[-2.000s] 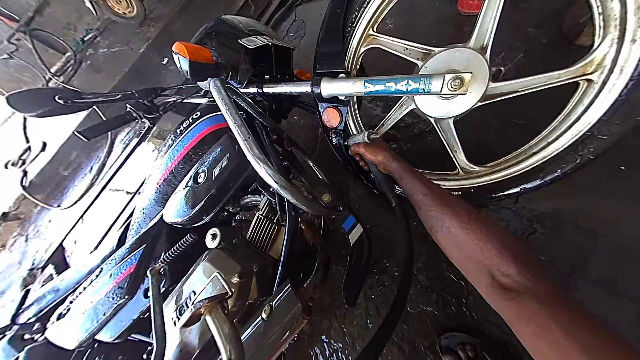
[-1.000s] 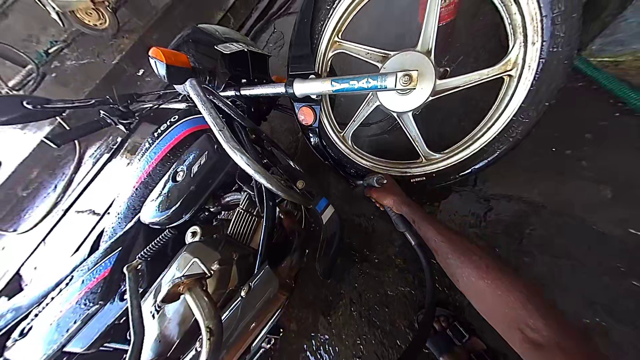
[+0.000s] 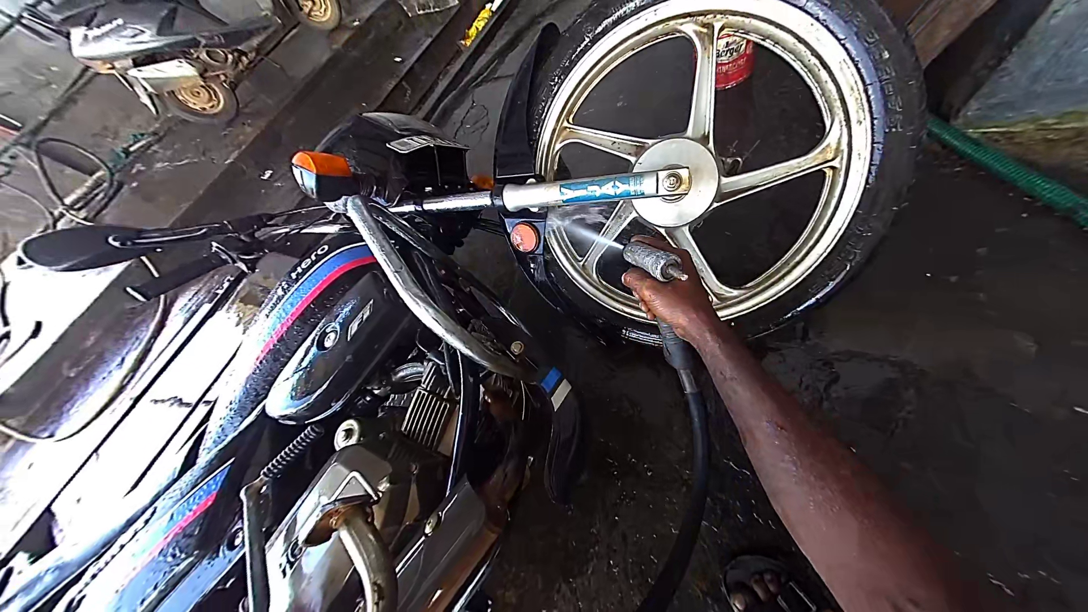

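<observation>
My right hand (image 3: pixel 671 293) grips a metal spray gun (image 3: pixel 653 259), whose black hose (image 3: pixel 699 459) runs down to the bottom edge. A thin white water jet (image 3: pixel 599 238) leaves the nozzle toward the upper left, by the fork leg (image 3: pixel 586 192) and the round orange reflector (image 3: pixel 524 237). Behind the hand is the motorcycle's spoked alloy front wheel (image 3: pixel 702 109) with its black tyre (image 3: pixel 897 127). The wet motorcycle's tank (image 3: pixel 327 340), chrome crash guard (image 3: pixel 416 306) and engine (image 3: pixel 425 412) fill the left. My left hand is not in view.
A parked scooter (image 3: pixel 161 42) stands at the upper left, near coiled hoses (image 3: pixel 72 183) on the floor. Behind the wheel is a red can (image 3: pixel 733 64). A green hose (image 3: pixel 1011 174) lies at the right. A sandalled foot (image 3: pixel 761 582) is at the bottom edge, on wet dark floor (image 3: pixel 952 391).
My right hand with the spray gun has moved from the tyre's lower edge up in front of the wheel's lower spokes. A white jet now shows at the nozzle.
</observation>
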